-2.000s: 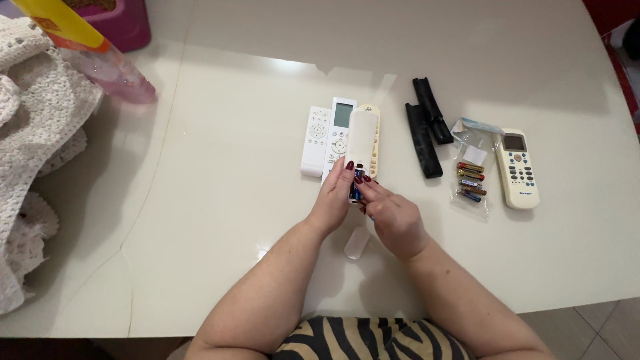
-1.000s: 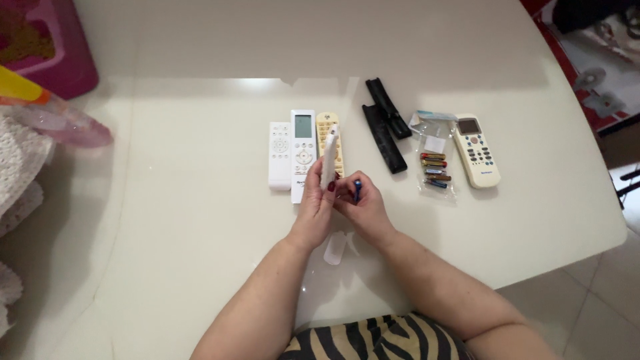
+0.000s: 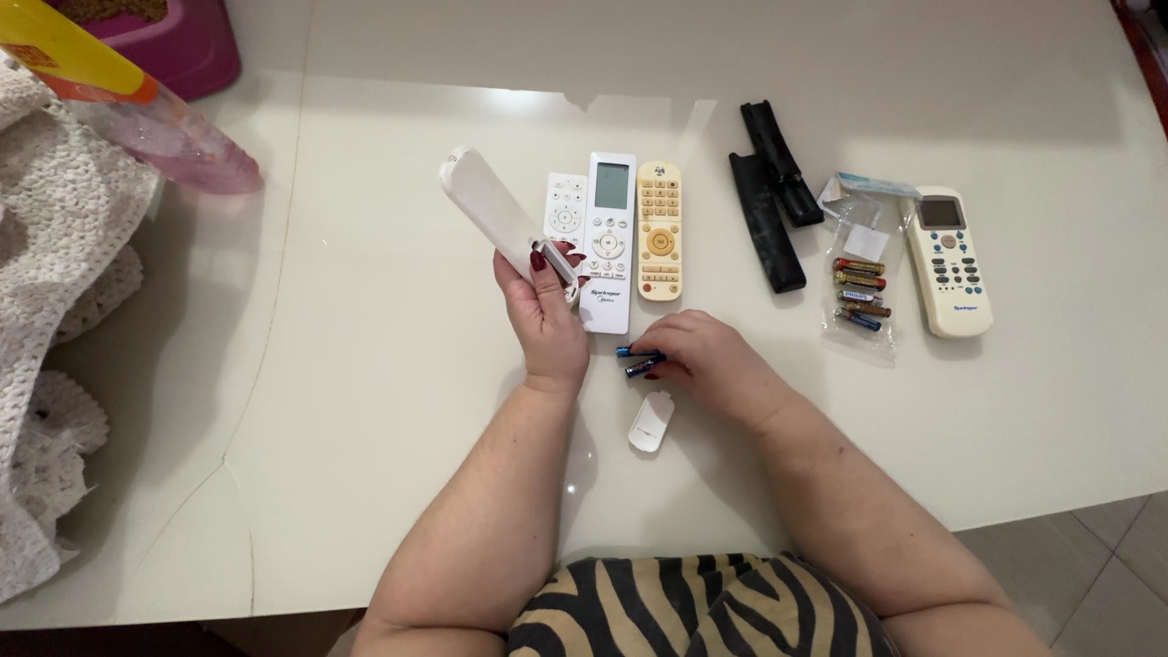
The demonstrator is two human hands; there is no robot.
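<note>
My left hand (image 3: 547, 319) grips a white remote control (image 3: 497, 210), tilted up to the left, its battery compartment (image 3: 555, 265) uncovered. At the tabletop, the fingers of my right hand (image 3: 716, 365) are on two blue batteries (image 3: 644, 365). Just below them lies a white battery cover (image 3: 651, 422). Behind my hands three remotes lie side by side: a small white one (image 3: 566, 205), a white one with a display (image 3: 609, 246) and a cream one with yellowish buttons (image 3: 660, 233). The small one is partly hidden.
To the right lie two black plastic pieces (image 3: 766, 219), a clear bag (image 3: 890, 342) with several batteries (image 3: 860, 281), and a cream remote with a display (image 3: 951, 265). At the left are a white crocheted cloth (image 3: 64, 219), a pink-and-yellow bottle (image 3: 173, 137) and a magenta container (image 3: 201, 46).
The held remote has swung to the left, away from the cream remote, which is now uncovered. Two blue batteries show at my right hand, apart from the remote.
</note>
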